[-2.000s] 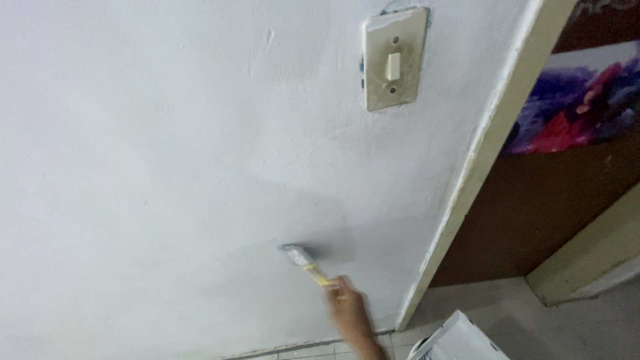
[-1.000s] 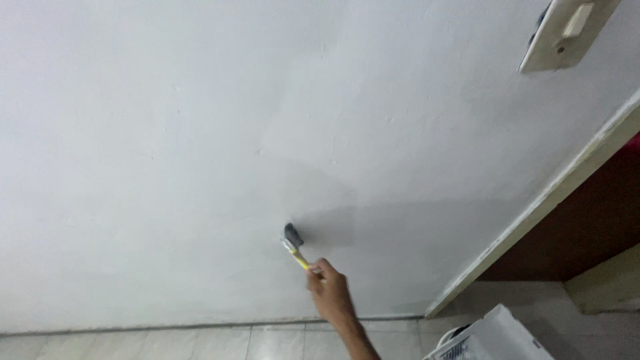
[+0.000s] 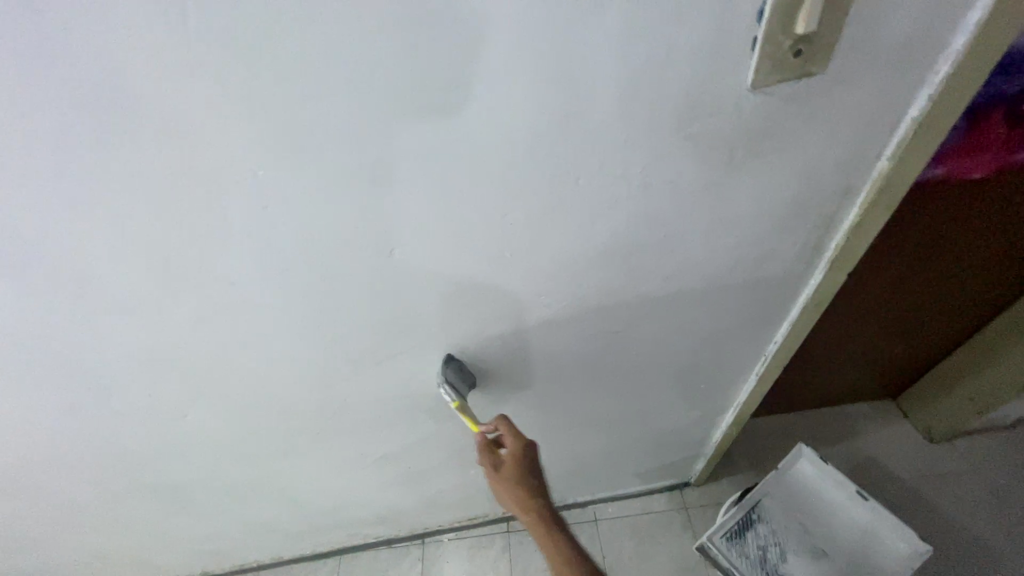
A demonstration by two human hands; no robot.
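My right hand [image 3: 512,464] grips the yellow handle of a paintbrush [image 3: 458,392] low on a white wall [image 3: 320,240]. The brush's dark, paint-smeared bristles are at the wall's surface, pointing up and slightly left; whether they press on it I cannot tell. A greyer patch and a shadow lie on the wall to the right of the bristles. A light switch plate [image 3: 788,56] with paint at its edges is fixed to the wall at the upper right. My left hand is out of view.
A paint-smeared white tray [image 3: 848,512] rests at the lower right over the tiled floor [image 3: 464,556]. A cream door frame [image 3: 848,248] edges the wall, with a brown door panel [image 3: 920,296] and a colourful picture [image 3: 988,136] beyond it.
The view has shifted, placing the switch plate differently in the frame. My right hand has kept hold of the paintbrush throughout, low on the wall.
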